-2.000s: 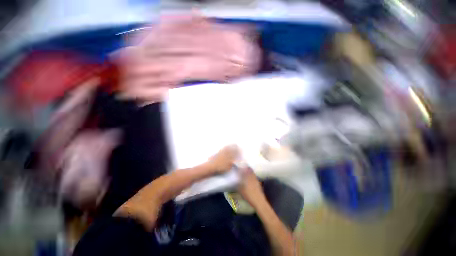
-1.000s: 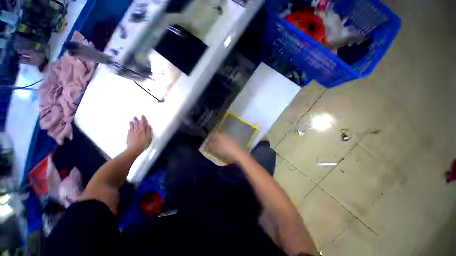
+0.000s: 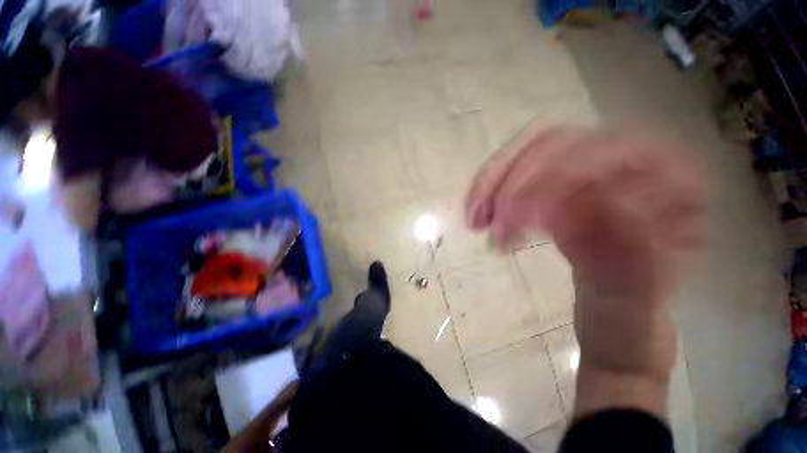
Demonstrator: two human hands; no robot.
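My right hand (image 3: 588, 190) is large and blurred at the right, raised above the tiled floor, fingers loosely bent and apart, with nothing visible in it. A strip of skin, part of my left arm or hand, shows at the lower left beside my dark-clothed leg; its fingers cannot be made out. A blue plastic basket (image 3: 226, 332) at the left holds orange, white and pink cloth scraps. A white board (image 3: 252, 389) lies below it, partly hidden by my arm.
A white table (image 3: 62, 252) with pink cloth (image 3: 25, 301) is at the left edge. A person in a dark maroon top (image 3: 133, 111) is at the upper left, with pale cloth (image 3: 252, 35) beyond. Tiled floor (image 3: 380, 159) spans the middle. Dark, cluttered shelving or goods line the right edge.
The view has swung right, away from the sewing machine. My left hand is no longer seen flat on the table. My right hand has left the yellow-edged pad and is raised over the floor.
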